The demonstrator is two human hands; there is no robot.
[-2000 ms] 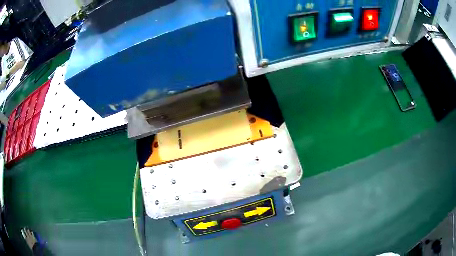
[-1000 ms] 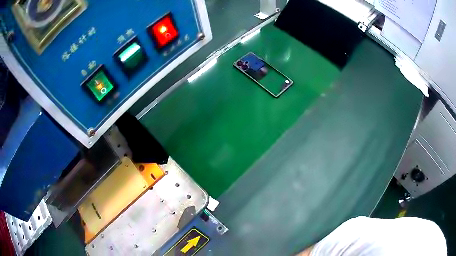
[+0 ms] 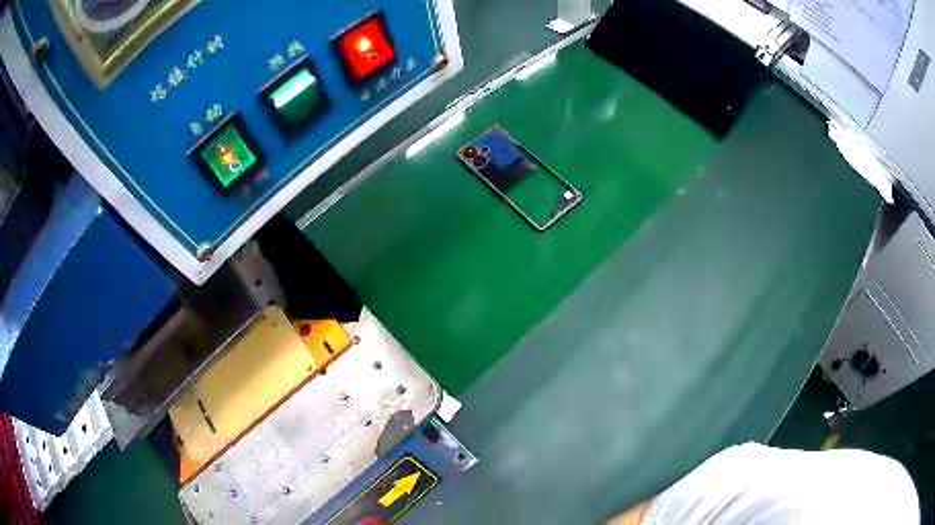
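A phone middle frame [image 3: 555, 218] lies on the bright green strip right of the press, its dark blue end with round camera holes towards the upper left. The tan-yellow nest [image 3: 241, 385] on its orange plate [image 3: 326, 338] shows no frame on it. The grey press head [image 3: 185, 359] is above and behind the nest. A white sleeve [image 3: 789, 492] with a sliver of bare skin is at the bottom right edge; no hand shows there. My left hand is not in view.
The blue control box [image 3: 133, 144] with lit switches hangs over the upper left. The silver base plate [image 3: 308, 441] is in front of the nest. A black flap [image 3: 666, 67] covers the strip's far end. A white cabinet [image 3: 892, 318] is at the right. White perforated tray [image 3: 67, 451] at lower left.
The view has swung right from the press. The phone frame has moved along the strip towards the press. The white sleeve has come into view at the bottom right.
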